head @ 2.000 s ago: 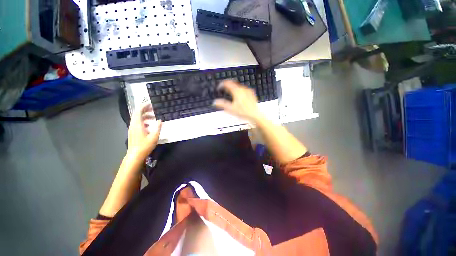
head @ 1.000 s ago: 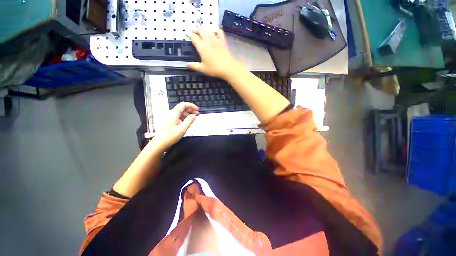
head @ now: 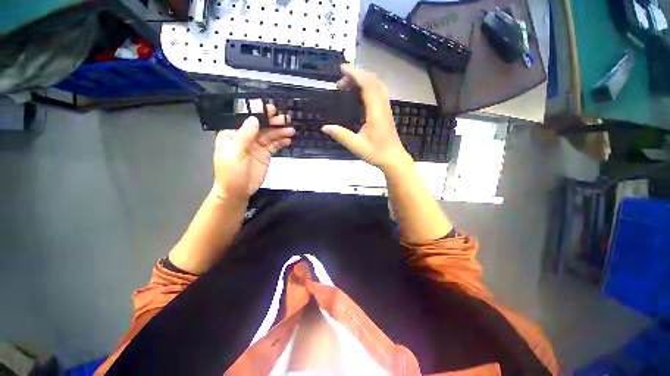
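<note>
A long black slotted housing (head: 220,111) is held level above the keyboard (head: 422,132). My left hand (head: 253,147) grips its left part, with fingers showing at an opening. My right hand (head: 371,121) is around its right end, thumb below and fingers above. A second black slotted housing (head: 286,60) lies on the near edge of the white perforated plate (head: 198,44). The held part hides much of the keyboard, and its dark right portion is hard to tell from the keys.
Another black bar (head: 415,37) lies at the left edge of the brown mouse pad (head: 499,81). A black mouse (head: 505,35) is on the pad, with a thin item beside it. The white keyboard tray (head: 330,176) is nearest me. Blue bins (head: 639,257) stand at right.
Both hands now hold a black slotted housing over the keyboard. My right hand has come back from the plate edge and my left hand has risen. The view has shifted, moving the bench rightward and up.
</note>
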